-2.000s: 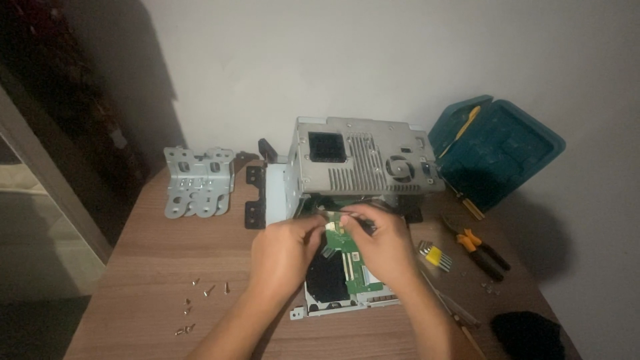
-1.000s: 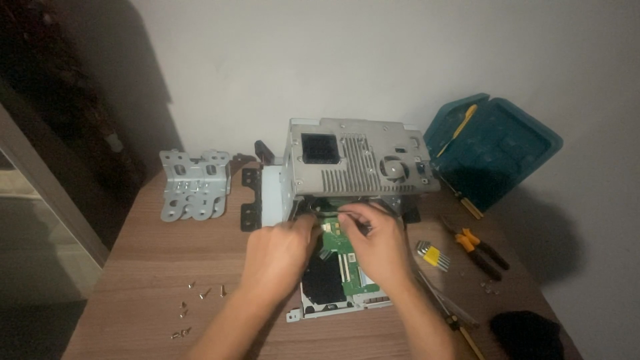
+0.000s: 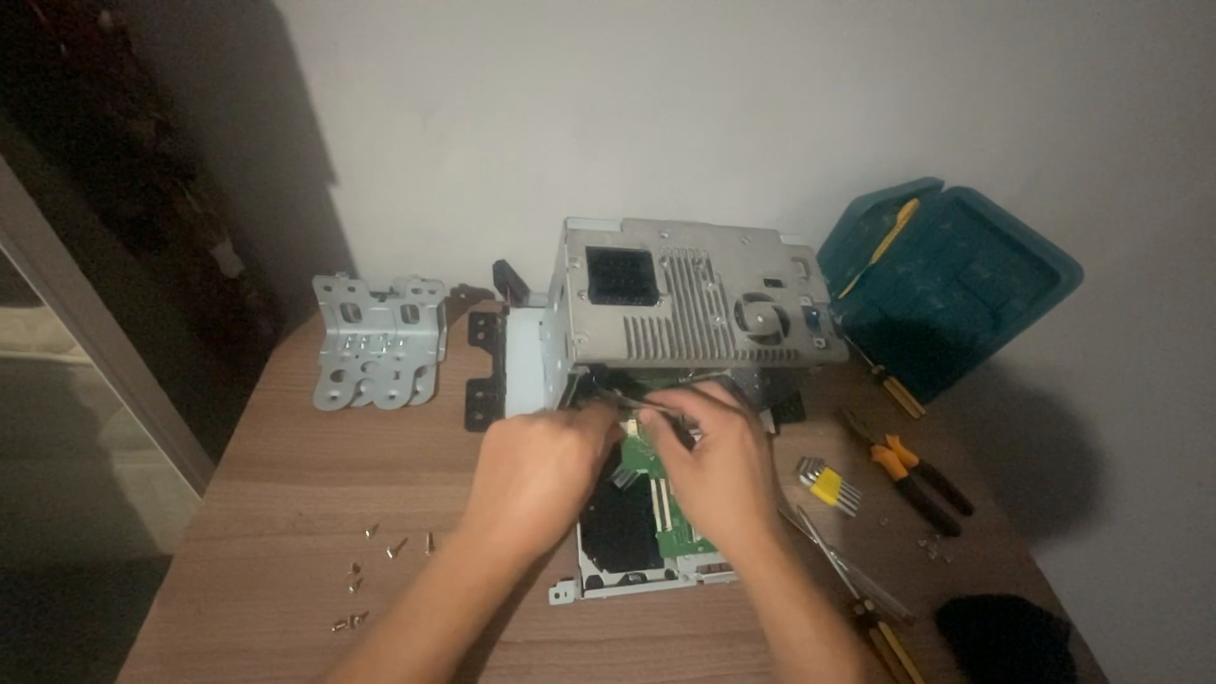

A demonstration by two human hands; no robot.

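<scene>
An opened electronic unit lies on the wooden table, its grey vented metal housing [image 3: 703, 294] raised at the back and a green circuit board [image 3: 684, 541] exposed in front. My left hand [image 3: 546, 465] is at the board's upper left edge, fingertips bent inward over it. Across from it, my right hand [image 3: 722, 456] has its thumb and forefinger close together by a thin dark cable or wire. Both sets of fingertips nearly meet under the housing's front edge. What exactly each one grips is blurred and partly hidden. A black part [image 3: 617, 532] sits left of the board.
Grey metal brackets [image 3: 380, 342] stand at the left, with several loose screws [image 3: 395, 548] in front. On the right are a yellow-held hex key set [image 3: 828, 486], orange-and-black pliers [image 3: 917, 480], screwdrivers [image 3: 883, 641], a black cloth-like item [image 3: 1007, 641] and a teal plastic case [image 3: 959, 285].
</scene>
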